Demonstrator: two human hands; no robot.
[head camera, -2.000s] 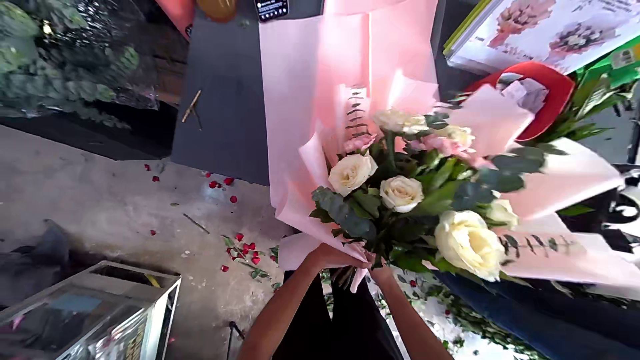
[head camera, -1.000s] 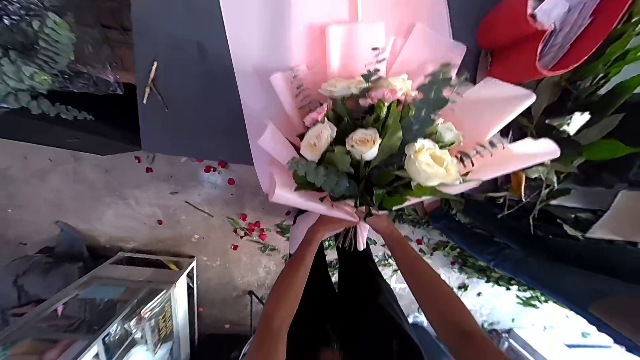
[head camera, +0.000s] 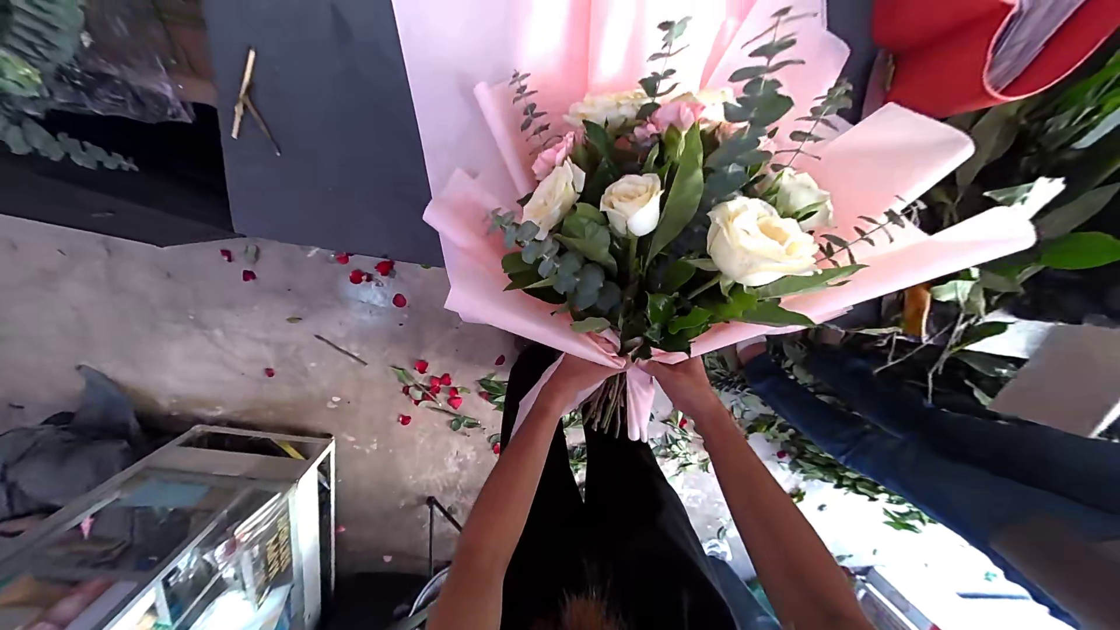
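Observation:
A bouquet of cream roses (head camera: 759, 242), small pink flowers, eucalyptus sprigs and green leaves lies fanned out in pink wrapping paper (head camera: 490, 262). At its narrow neck my left hand (head camera: 579, 374) grips the gathered paper from the left. My right hand (head camera: 682, 381) closes on the paper from the other side. Most fingers of both hands are hidden by the paper. Cut stems (head camera: 605, 404) poke out below, between the two hands, with a paper end hanging beside them.
The dark grey table (head camera: 324, 131) holds cut twigs (head camera: 248, 105). A red container (head camera: 936, 52) stands at the upper right, near loose foliage. Another person's jeans-clad legs (head camera: 919, 446) reach in from the right. A glass display case (head camera: 219, 516) sits at lower left. Red petals (head camera: 437, 385) and leaves litter the floor.
The view has shifted. Both hands stay at the bouquet's neck, and the stems below them show more plainly now than two seconds ago.

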